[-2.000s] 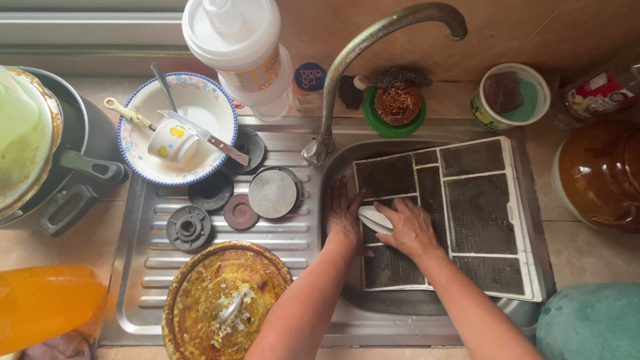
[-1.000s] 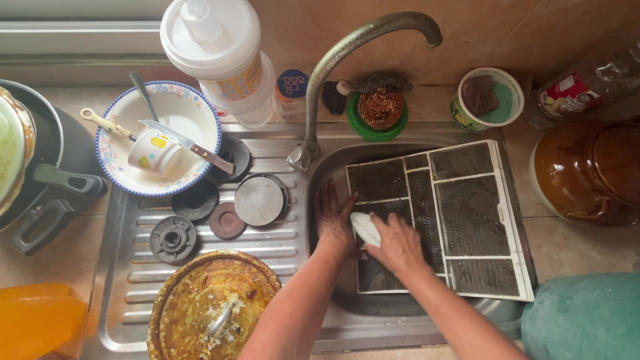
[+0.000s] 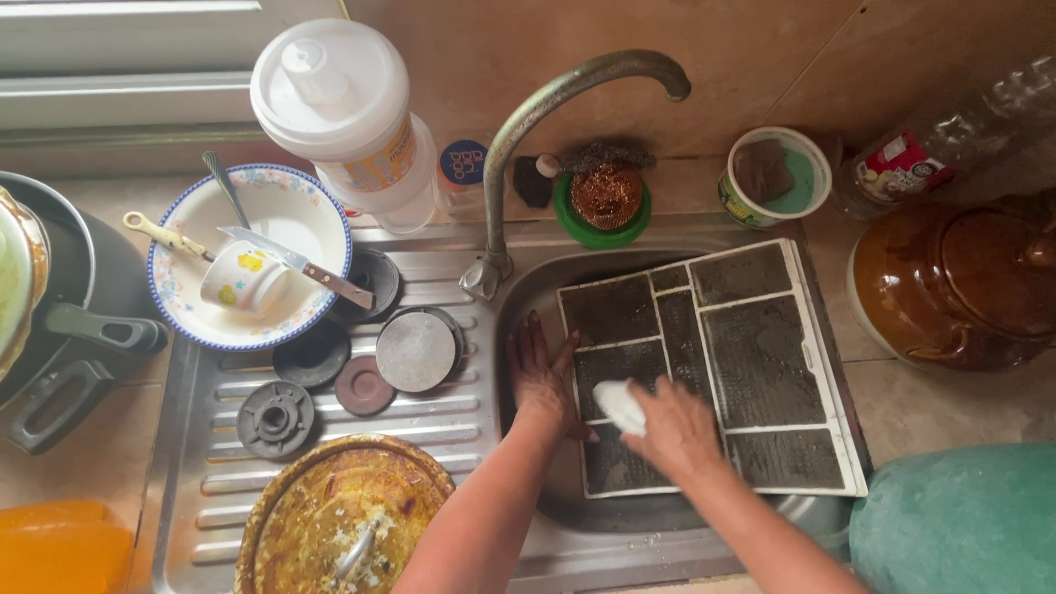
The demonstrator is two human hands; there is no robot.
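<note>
A white-framed mesh filter panel [image 3: 771, 363], dark and wet between its ribs, rests tilted in the steel sink basin [image 3: 569, 511], its right side over the basin's rim. My left hand [image 3: 544, 379] lies with fingers spread along the panel's left edge and is wrapped around nothing. In my right hand [image 3: 676, 429] is a white oval scrubber [image 3: 619, 407], pressed on the mesh left of the panel's middle; it looks blurred, and its underside is hidden. Above the basin curves a metal faucet [image 3: 536, 115].
On the drainboard [image 3: 223, 503] stand a stained pot lid [image 3: 330, 511], burner parts [image 3: 417, 351] and a bowl [image 3: 289, 206] with a cup and knife. Behind the sink are a green dish [image 3: 606, 227] with a copper scourer and a plastic tub [image 3: 775, 177]. A brown glazed pot [image 3: 965, 289] stands right.
The scrubber in my right hand has moved down over the mesh, from higher up the panel. My left hand has stayed at the panel's left edge.
</note>
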